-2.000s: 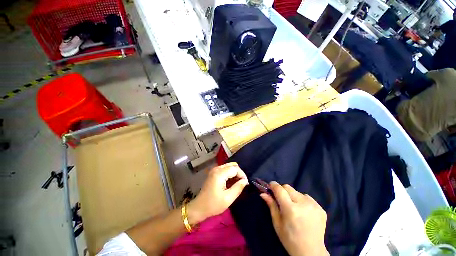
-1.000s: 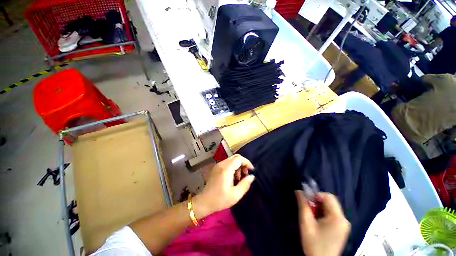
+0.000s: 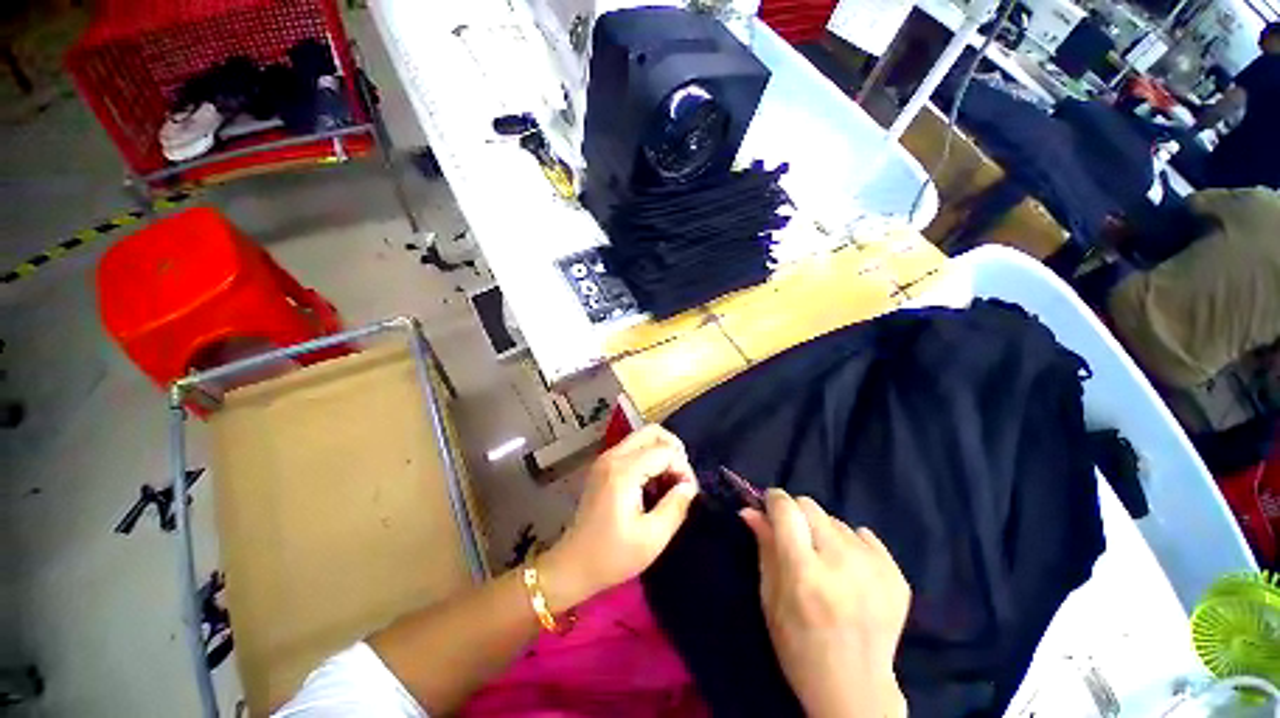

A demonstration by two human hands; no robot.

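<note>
A large heap of black cloth [image 3: 898, 463] lies over the table's front part and hangs toward my lap. My left hand [image 3: 628, 508] pinches the cloth's left edge between thumb and fingers. My right hand [image 3: 831, 596] holds small dark thread snips [image 3: 738, 487], blades pointing left, close beside my left fingertips at the cloth edge. Any thread between the fingertips is too fine to tell. Magenta cloth [image 3: 597, 666] covers my lap, with dark scraps on it.
Stacked black strips [image 3: 698, 239] lie beside a black box-shaped unit [image 3: 671, 98] behind cardboard [image 3: 758, 321]. A pale blue bin [image 3: 1186, 470] stands right, a green fan [image 3: 1242, 627] lower right. Left are a tube-frame cart [image 3: 330, 484], a red stool [image 3: 197, 288] and a red crate trolley [image 3: 211, 84]. People are upper right.
A second ago my right hand with the snips was farther right, away from my left hand. It has moved back left to the cloth edge. My left hand has barely moved.
</note>
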